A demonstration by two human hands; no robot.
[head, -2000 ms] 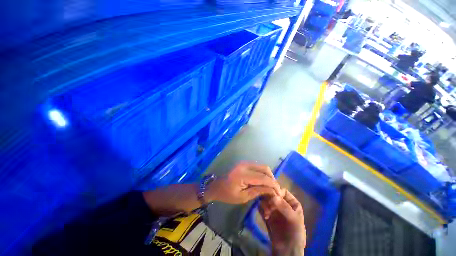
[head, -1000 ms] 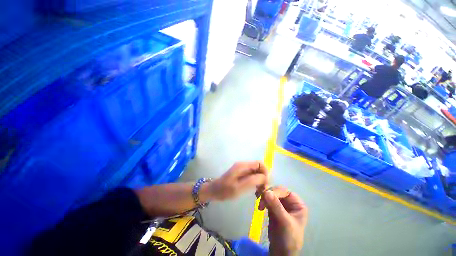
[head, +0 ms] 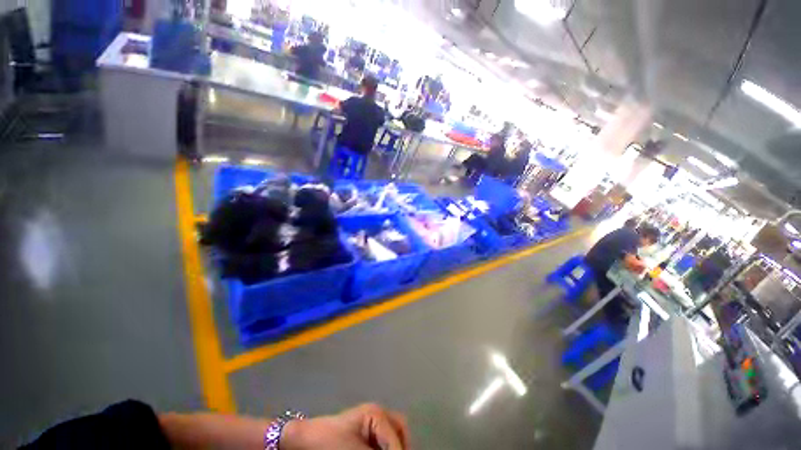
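My left hand [head: 360, 428] shows at the bottom edge, with a metal bracelet on the wrist and a dark sleeve. Its fingers are curled and partly cut off by the edge, so I cannot tell whether they hold anything. My right hand is out of the picture. No work piece is visible at my hand.
Blue bins [head: 290, 294] stand on the floor ahead, holding black cable piles [head: 255, 233] and pale bagged items. Yellow floor lines [head: 198, 308] border them. Workbenches [head: 255, 77] stand behind, with seated people. A person [head: 615, 250] bends over a bench at the right.
The view has swung right, away from the blue rack, which has left the picture. The floor bins now appear further left. My hands were together before; my right hand is now out of view.
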